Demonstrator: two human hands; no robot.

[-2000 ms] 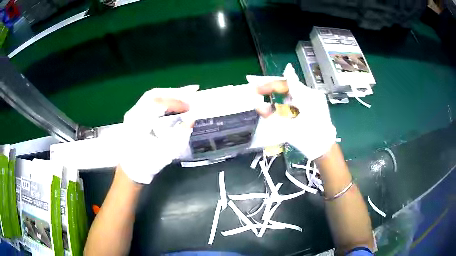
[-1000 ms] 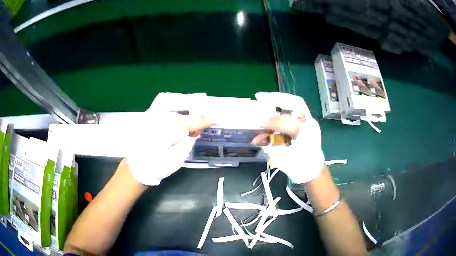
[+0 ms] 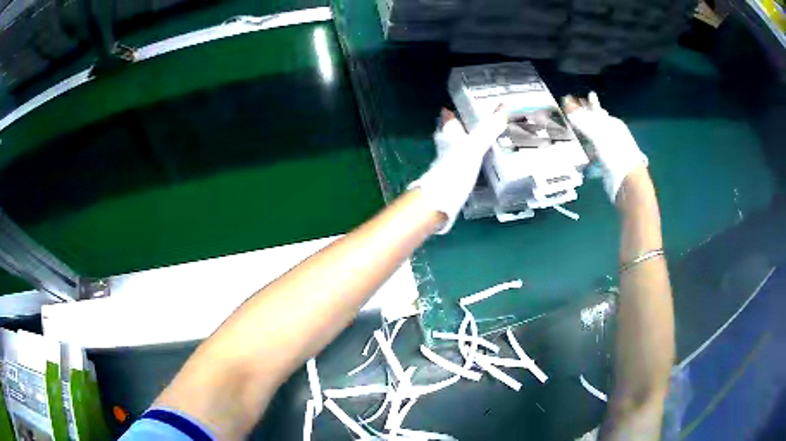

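White-grey printed retail boxes (image 3: 526, 129) with hanging tabs lie stacked on the green surface at the upper right. My left hand (image 3: 461, 164), in a white glove with bare fingertips, is at the stack's left side, its fingers spread and partly over the top box. My right hand (image 3: 608, 142), also gloved, is beside the stack's right edge with fingers apart; whether it touches the box is unclear. Neither hand is closed around a box.
Peeled white strips (image 3: 470, 344) lie scattered on the dark bench and the green surface. Green-edged boxes (image 3: 53, 396) stand at the lower left. A white ledge (image 3: 172, 301) runs beside the green belt (image 3: 215, 207). Dark stacked shapes (image 3: 534, 30) are at the back.
Both hands have moved from the bench up and right to the stack. The box they held is now on the stack, out of their grip. The view has shifted, and more strips show at the right.
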